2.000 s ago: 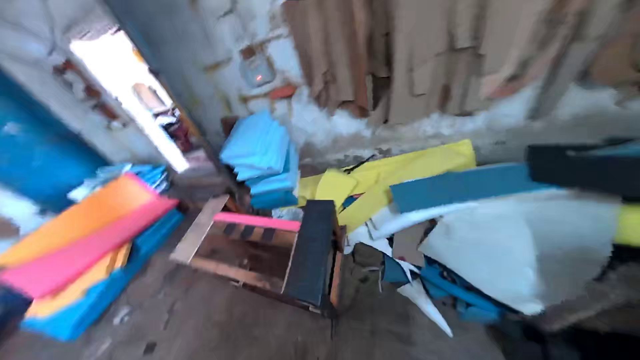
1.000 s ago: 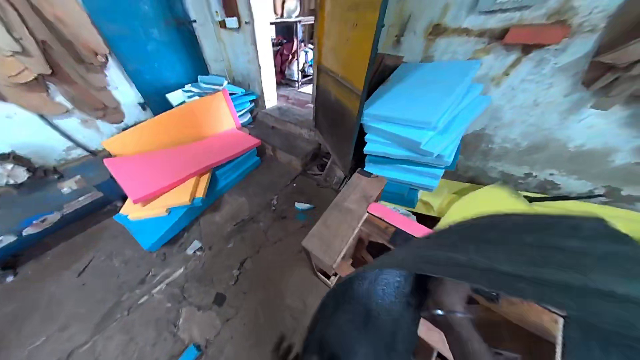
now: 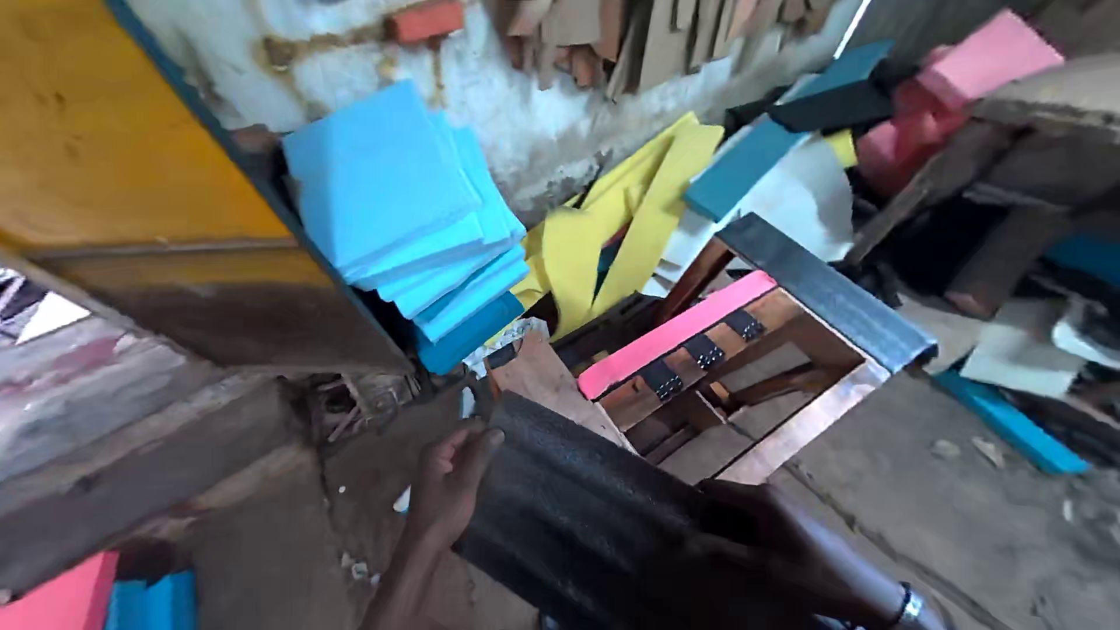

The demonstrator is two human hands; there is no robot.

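Observation:
Between my hands hangs a sheet of black material (image 3: 586,507), perhaps fabric or leatherette. My left hand (image 3: 455,477) pinches its upper left corner between thumb and fingers. On the right side, my right hand (image 3: 744,525) holds the sheet; its fingers are dark and partly hidden, and a bracelet shows at the wrist. Just beyond the sheet stands a wooden furniture frame (image 3: 805,442). It has a pink foam strip (image 3: 674,337) along one rail, short black webbing pieces (image 3: 704,352) fixed below that, and a black-covered rail (image 3: 827,284) at its right. A bare wooden rail (image 3: 551,376) lies near the sheet's upper edge.
Blue foam sheets (image 3: 394,192) are stacked against the wall beside a yellow metal door (image 3: 131,149). Yellow foam strips (image 3: 647,210) and white and teal pieces lie behind the frame. A worn step (image 3: 175,437) is at left, pink foam (image 3: 66,595) at lower left, and a blue strip (image 3: 1011,420) at right.
The black sheet is now held lower, between both hands, in front of the wooden frame; one second ago black material arched across the lower right. The view has swung right since then.

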